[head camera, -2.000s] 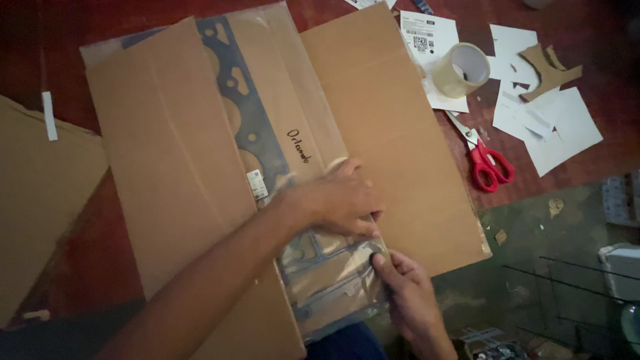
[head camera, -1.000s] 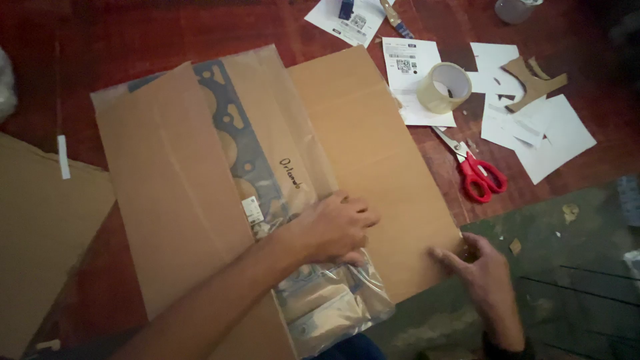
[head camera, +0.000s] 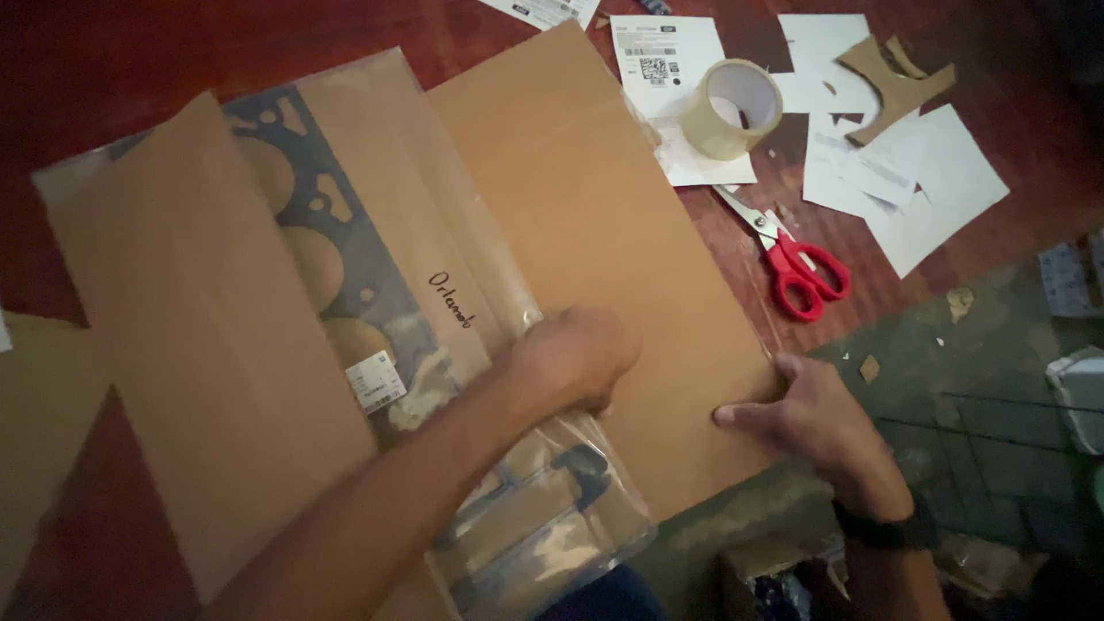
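A clear plastic bag (head camera: 509, 250) holding a dark engine head gasket (head camera: 366, 224) and gaskets lies on a folded cardboard sheet. The bag bears handwriting and a small printed label (head camera: 376, 381). The left cardboard flap (head camera: 207, 328) covers part of the bag. My left hand (head camera: 573, 358), blurred, is curled over the bag's right edge; whether it grips the plastic I cannot tell. My right hand (head camera: 806, 410) holds the lower right edge of the right cardboard flap (head camera: 604, 241), thumb on top and fingers at the edge.
Right of the cardboard, red-handled scissors (head camera: 789, 259) lie on the red table (head camera: 966, 211). Above them a roll of clear packing tape (head camera: 720, 129) stands on printed paper (head camera: 660, 52). More papers (head camera: 927, 207) and a cardboard scrap (head camera: 893, 90) lie farther right. The table's edge runs beside my right hand.
My right hand has moved from the bag's lower corner to the edge of the right cardboard flap. My left hand has moved right, toward the bag's edge.
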